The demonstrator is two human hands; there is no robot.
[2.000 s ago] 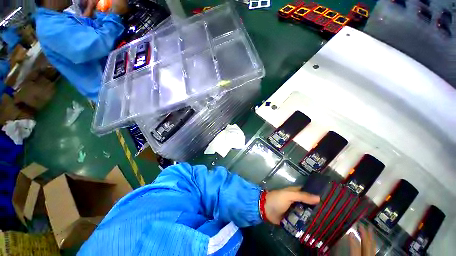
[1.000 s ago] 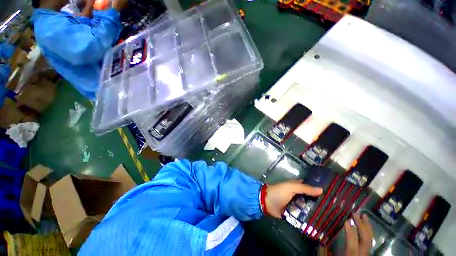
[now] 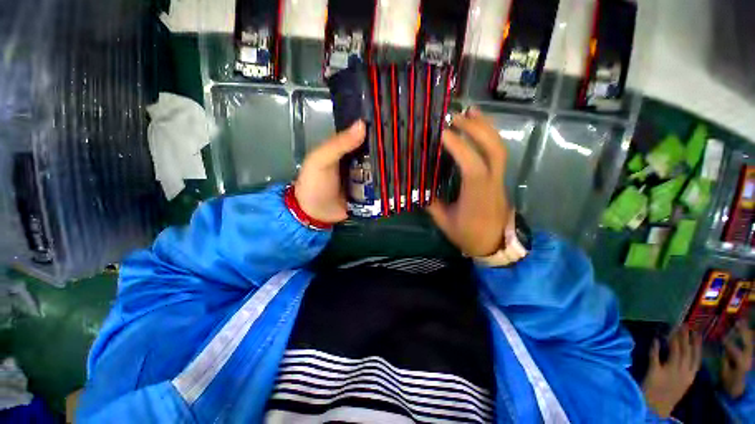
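Note:
Several black phones with red side edges [image 3: 403,141] stand side by side in a fanned stack in front of my chest. My left hand [image 3: 324,175] grips the stack's left side, its thumb on the leftmost phone, whose back shows an open battery bay. My right hand [image 3: 480,184] is at the stack's right side, fingers bent against the rightmost phone. Beyond, a clear blister tray [image 3: 252,137] holds a row of phones [image 3: 519,51] in its far pockets, black upper parts away from me. The near pockets that show hold no phones.
A tall pile of clear trays [image 3: 83,141] stands at left, with a crumpled white cloth [image 3: 177,141] beside it. Green pieces [image 3: 662,186] lie at right. Another person's hands [image 3: 675,373] are at lower right near phones with red-orange fronts [image 3: 710,290].
The view has swung right and down, so the tray row now lies straight ahead. The stack is still held, now nearly upright in view. My right hand shows fully, and another person's hands appear at lower right.

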